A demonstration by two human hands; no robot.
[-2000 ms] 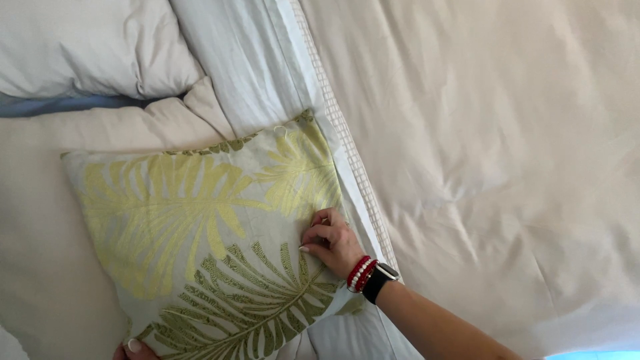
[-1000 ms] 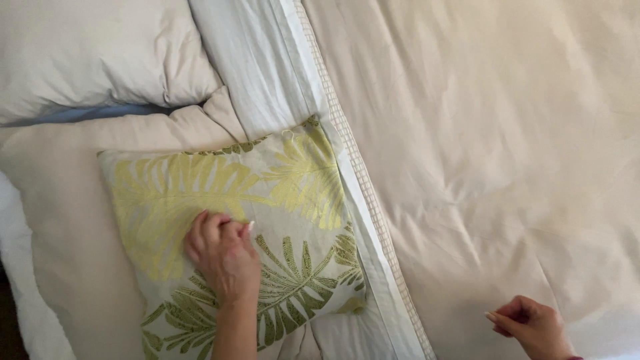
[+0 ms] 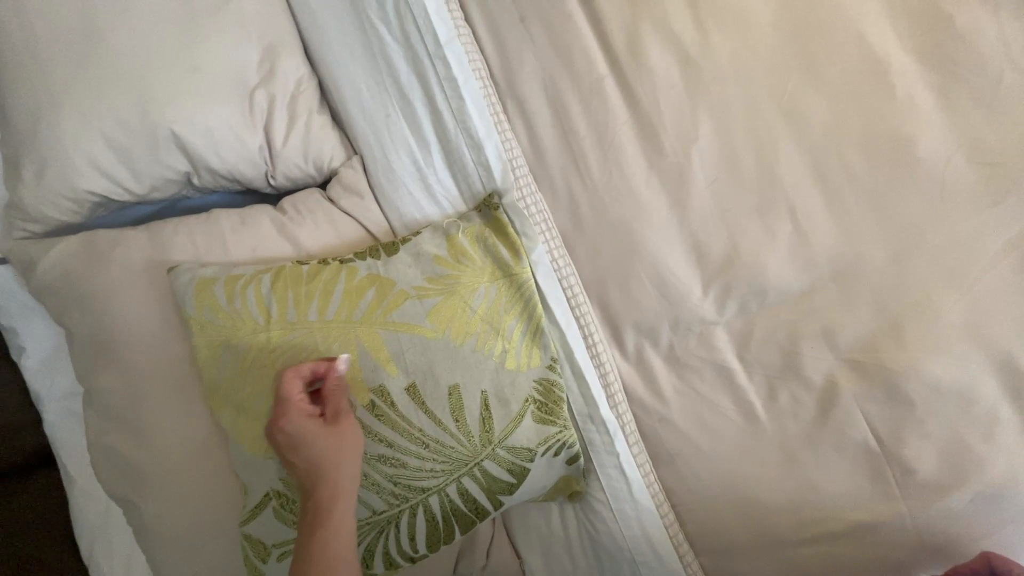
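Note:
A square cushion [image 3: 448,336] with yellow and olive-green palm-leaf patterns lies tilted, partly on a beige pillow [image 3: 136,384] and partly on the white folded sheet. My left hand [image 3: 316,424] is over the cushion's left-middle part, its fingers curled and thumb against the forefinger; no object shows between them. Whether it touches the fabric is unclear. Only a sliver of my right hand [image 3: 986,565] shows over the beige bedcover [image 3: 760,240] in the bottom right corner, its fingers mostly out of frame. A small pale loop of thread [image 3: 454,226] shows near the cushion's top edge.
Another beige pillow [image 3: 160,96] lies at the upper left, with a blue strip in the gap below it. White sheet [image 3: 392,104] runs between pillows and bedcover, beside a checked trim [image 3: 552,216]. A dark area borders the bed at lower left.
My right hand has left the cushion's right edge and moved right, to the frame's bottom right corner. My left hand has moved from the cushion's lower left corner up over its face.

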